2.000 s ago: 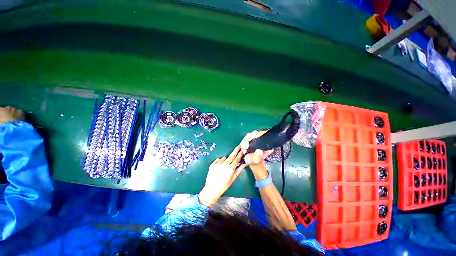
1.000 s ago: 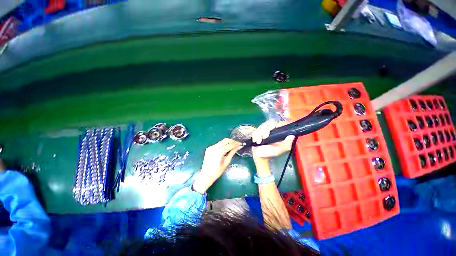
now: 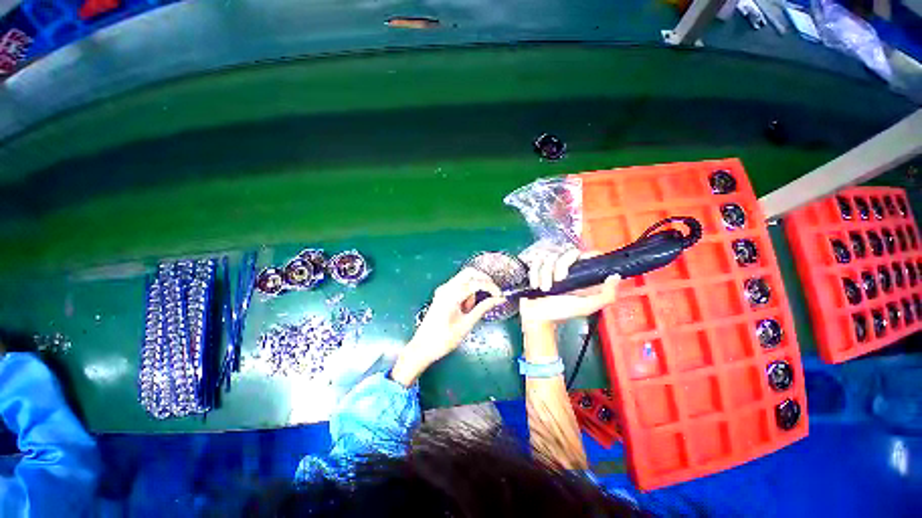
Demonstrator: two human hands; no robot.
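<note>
My right hand (image 3: 554,293) is closed around a black electric screwdriver (image 3: 612,265), which lies nearly level with its tip pointing left and its cord looping at the right end. My left hand (image 3: 452,316) is at the screwdriver's tip with thumb and fingertips pinched together; whether it holds a small part is too small to tell. A round dish of screws (image 3: 497,269) lies just behind both hands and is partly covered by them. Several round units (image 3: 349,267) stand on the bench to the left, behind a pile of loose silver parts (image 3: 301,342).
A large orange-red compartment tray (image 3: 675,332) holds round units along its right column. A clear plastic bag (image 3: 551,209) lies at its corner. Another filled tray (image 3: 859,273) is at far right. Strip parts (image 3: 180,339) lie left. One round unit (image 3: 550,146) sits on the belt. A blue sleeve (image 3: 42,435) shows at left.
The view has shifted, so the trays and bench parts appear further left than two seconds ago. The screwdriver has gone from steeper to nearly level. My left hand stays at its tip.
</note>
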